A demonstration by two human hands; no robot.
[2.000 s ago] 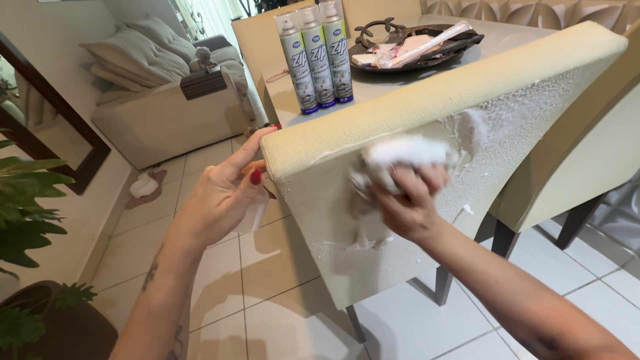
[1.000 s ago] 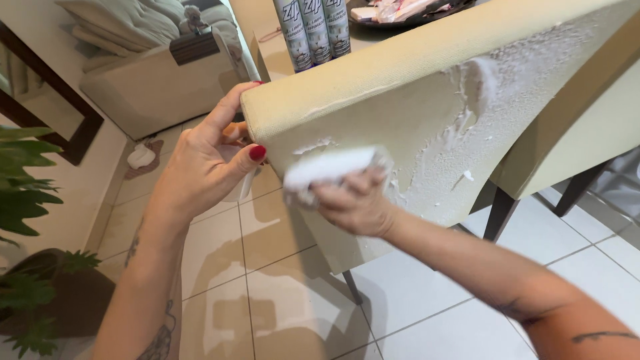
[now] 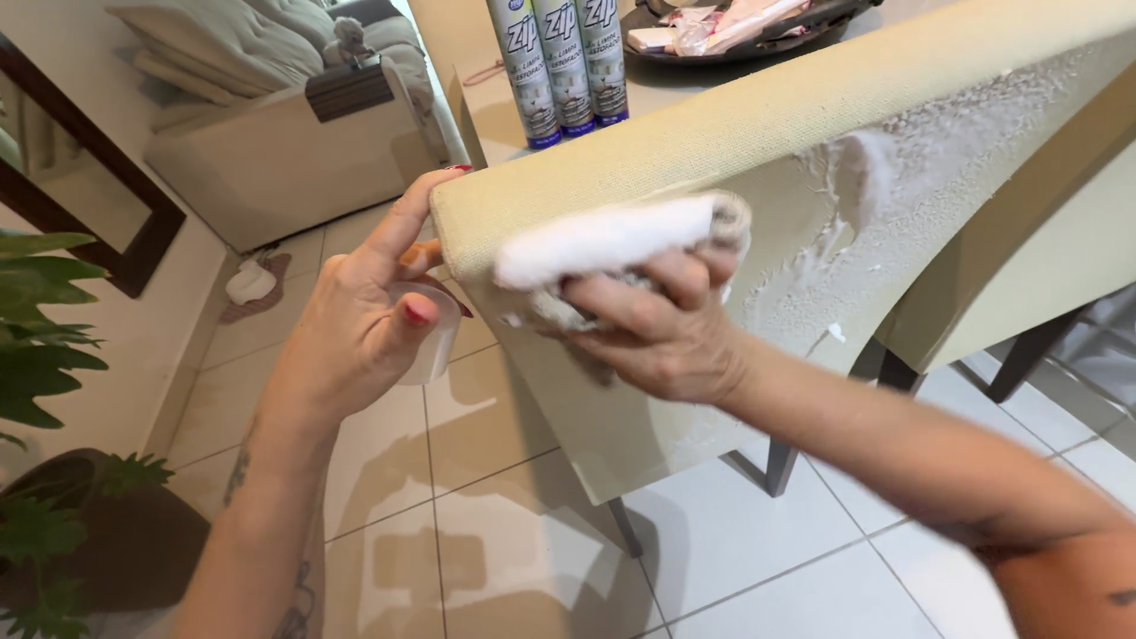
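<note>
My right hand point(image 3: 661, 328) grips a bunched cloth point(image 3: 621, 240) with white foam along its top, held against the upper left part of the back of a cream upholstered chair point(image 3: 657, 435). White foam point(image 3: 861, 177) is smeared over the right part of the same chair back. My left hand point(image 3: 373, 311) steadies the chair's upper left corner with its fingertips and has a translucent plastic cap point(image 3: 430, 342) in its palm. Just beyond the chair's top edge, three Zip spray cans point(image 3: 568, 75) stand side by side on the table.
A dark dish point(image 3: 754, 40) with wrapped items sits on the table point(image 3: 493, 98). Another cream chair point(image 3: 1029, 266) stands close on the right. At the left are a potted plant point(image 3: 98, 532), a framed mirror point(image 3: 80, 169) and a sofa point(image 3: 284, 160).
My right hand and the cloth have moved left across the chair back since the earliest frame, and the foam at the upper left has thinned. My left hand stays at the corner.
</note>
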